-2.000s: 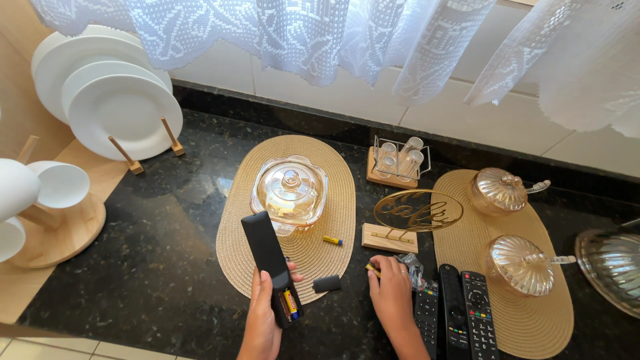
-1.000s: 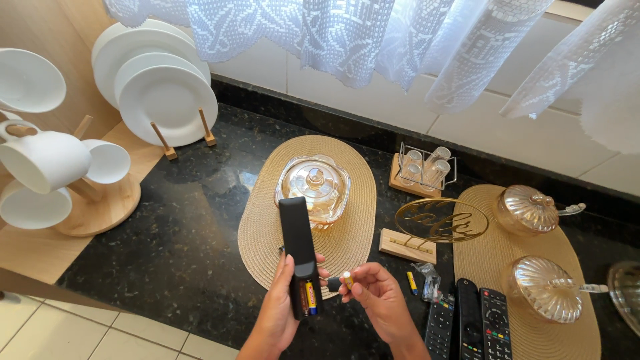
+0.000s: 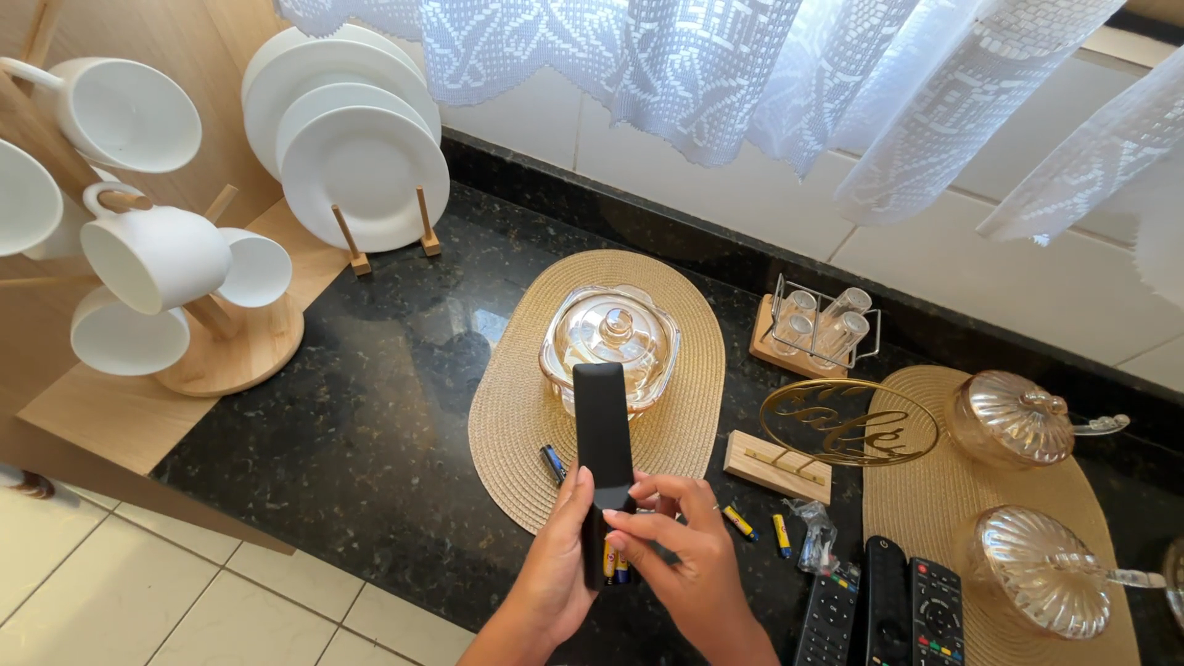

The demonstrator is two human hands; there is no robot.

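Observation:
My left hand [image 3: 555, 564] grips a black remote control [image 3: 603, 425], held back side up over the oval woven placemat [image 3: 518, 407]. Yellow and blue batteries [image 3: 614, 562] show in its lower end. My right hand [image 3: 680, 546] is at the remote's right side, fingertips touching it near the batteries; whether it holds a small part cannot be told. Left of the remote, a dark blue battery [image 3: 553, 462] lies on the placemat's edge. Two loose yellow batteries, one [image 3: 740, 523] nearer my right hand and another [image 3: 782, 536], lie on the counter beside a crumpled clear wrapper [image 3: 816, 536].
A lidded glass dish [image 3: 617, 342] stands behind the remote. Right are a wooden-based sign [image 3: 777, 470], small glass tubes in a rack [image 3: 772, 347], several remotes [image 3: 885, 592] and shell-patterned glass bowls [image 3: 1041, 564]. White plates [image 3: 365, 176] and a mug stand [image 3: 250, 347] are left.
My right hand has moved from beside the wrapper to the remote in my left hand. A second yellow battery now lies on the counter near the wrapper. The view has shifted left.

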